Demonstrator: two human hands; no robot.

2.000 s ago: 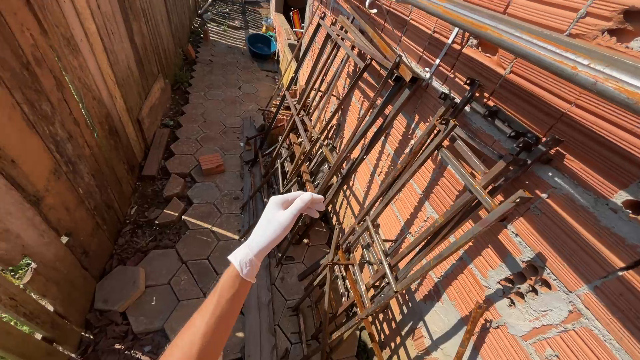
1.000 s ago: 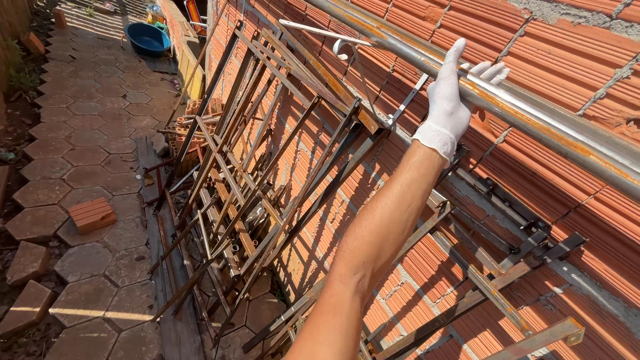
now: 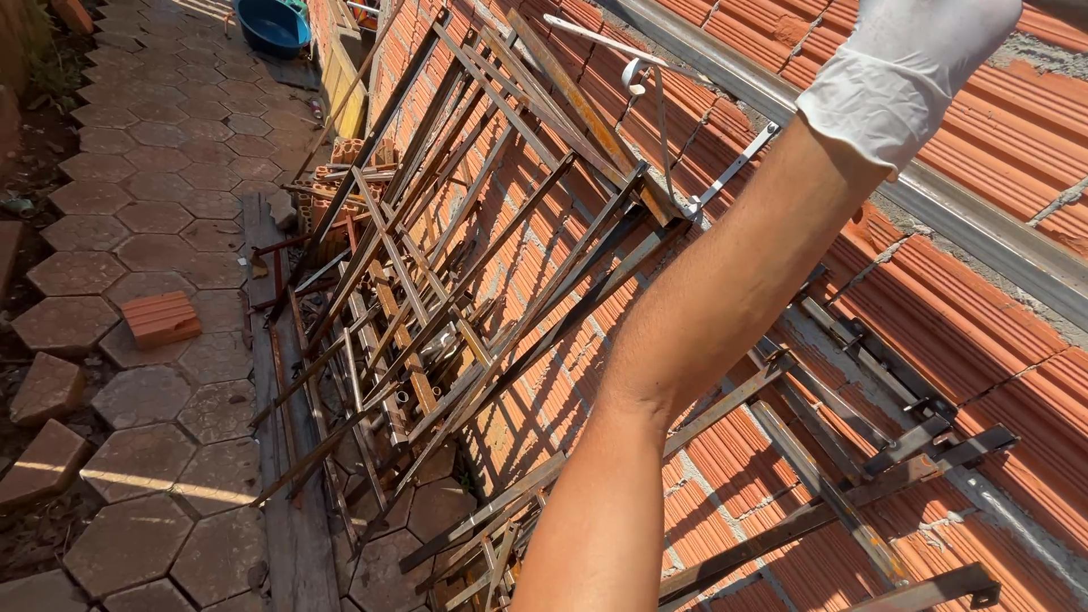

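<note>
My left hand (image 3: 943,51), in a white glove, reaches up at the top right, cut off by the upper edge. Its fingers are mostly out of view, so its hold cannot be told. Below it, a long grey metal channel (image 3: 977,212) runs along the hollow-brick wall (image 3: 952,297) and passes behind my wrist. Part of a dark bar (image 3: 1058,10) shows in the top right corner. Left of my forearm, rusty welded steel frames (image 3: 510,161) lean on the wall. More steel bars (image 3: 790,518) lie low on the right. My right hand is not in view.
A paved path of hexagonal blocks (image 3: 140,459) runs up the left. On it lie a broken piece of hollow brick (image 3: 161,320) and a weathered wooden plank (image 3: 293,518). A blue basin (image 3: 272,25) stands at the far end, near yellowish boards (image 3: 350,93).
My left hand has risen from above the leaning frames to the pipe along the wall, then to the top right edge. The rusty pipe beneath it has left its earlier place. The view has shifted right.
</note>
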